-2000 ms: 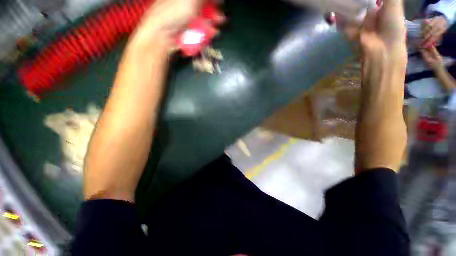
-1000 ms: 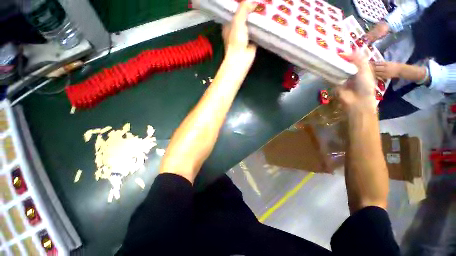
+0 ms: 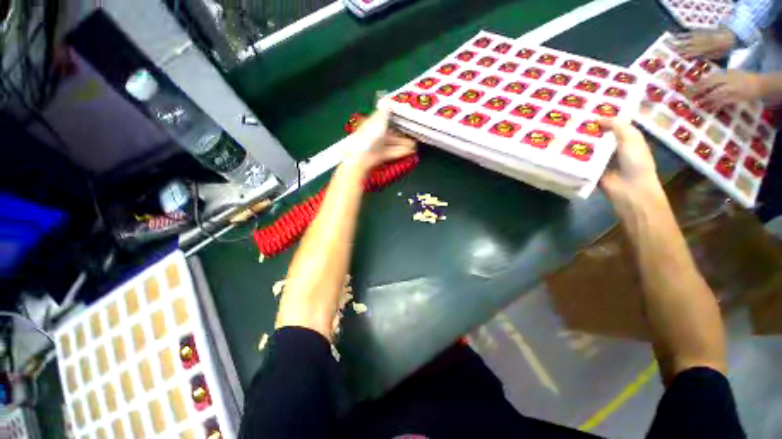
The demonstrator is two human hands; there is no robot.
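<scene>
A full white foam tray (image 3: 514, 94), with a red unit with a gold centre in every visible pocket, is held tilted above the green bench. Another white layer shows under its near edge. My left hand (image 3: 377, 141) grips its left end, fingers partly under the edge. My right hand (image 3: 628, 159) grips its right end. A ribbed row of red housings (image 3: 291, 225) lies on the bench, partly hidden by my left forearm. The main cream pile (image 3: 345, 300) is mostly behind that forearm. A small cluster of cream-and-dark pieces (image 3: 427, 207) lies to its right.
A mostly empty foam tray (image 3: 129, 343) with a few red units is at the lower left. A clear bottle (image 3: 210, 141) stands behind. At right, another person's hands (image 3: 716, 73) work over a partly filled tray (image 3: 707, 129). A brown carton (image 3: 626, 274) is beside the bench.
The full tray is farther forward over the bench, its top now showing wholly, with both hands still on it. The view has shifted, bringing more of the left tray into sight.
</scene>
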